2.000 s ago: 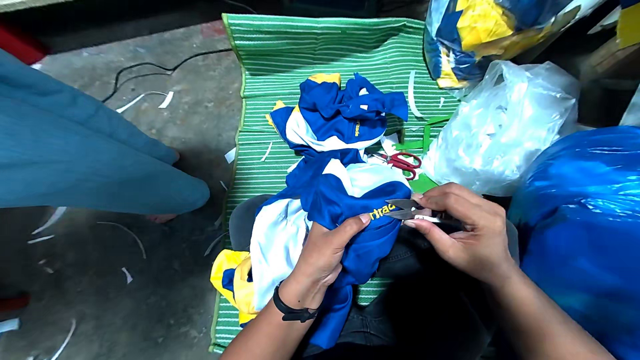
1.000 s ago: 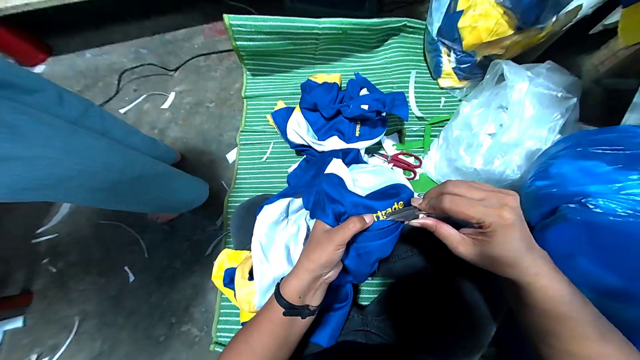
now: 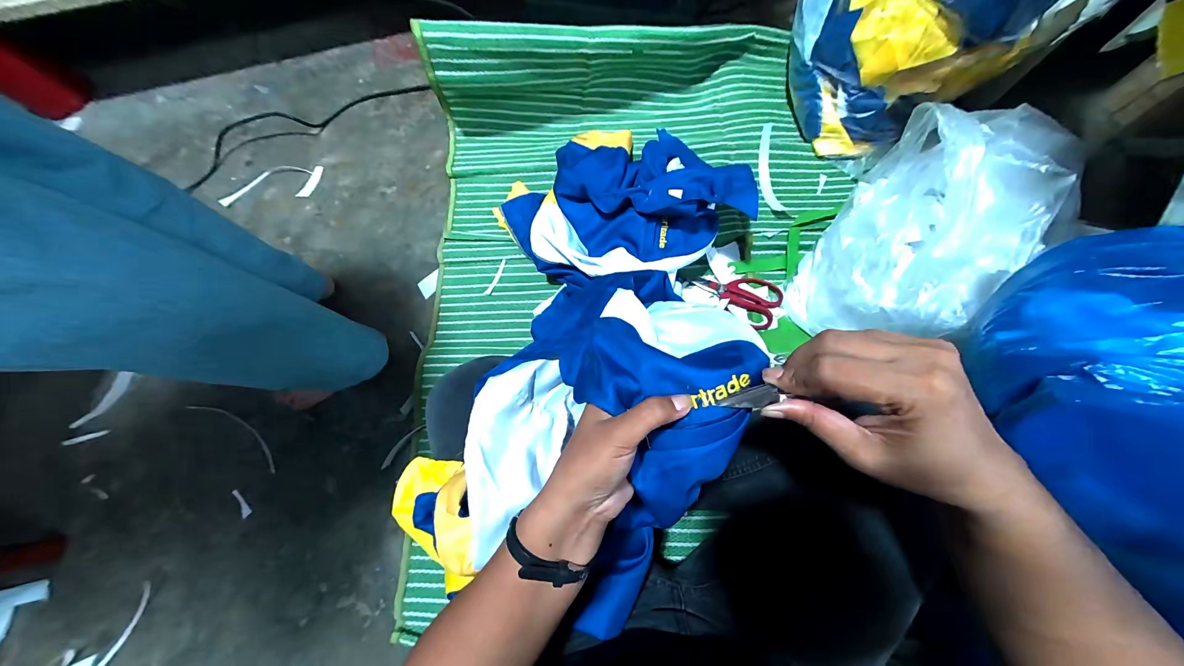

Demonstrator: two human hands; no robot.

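Observation:
My left hand (image 3: 606, 462), with a black wristband, grips a blue, white and yellow garment (image 3: 518, 435) that lies over my lap. Its thumb presses the blue cloth beside yellow embroidered lettering. Between the thumb and fingers of my right hand (image 3: 879, 398) are small thread snips (image 3: 754, 398), their blades lying flat at the lettering, mostly side-on. A second garment in the same colours (image 3: 620, 213) is bunched farther up the mat. Red-handled scissors (image 3: 754, 296) rest beyond the held cloth, partly on white scraps.
Beneath everything is a green striped mat (image 3: 499, 65). At the right are a clear plastic bag (image 3: 943, 222), a blue plastic bag (image 3: 1091, 407) and a bag of yellow and blue cloth (image 3: 888, 55). Another person's trouser leg (image 3: 185, 259) is at the left, near a black cable (image 3: 268, 117) and floor scraps.
The blades of the snips, spread over the lettering two seconds ago, now lie closer together beside it. My left hand keeps its hold on the cloth.

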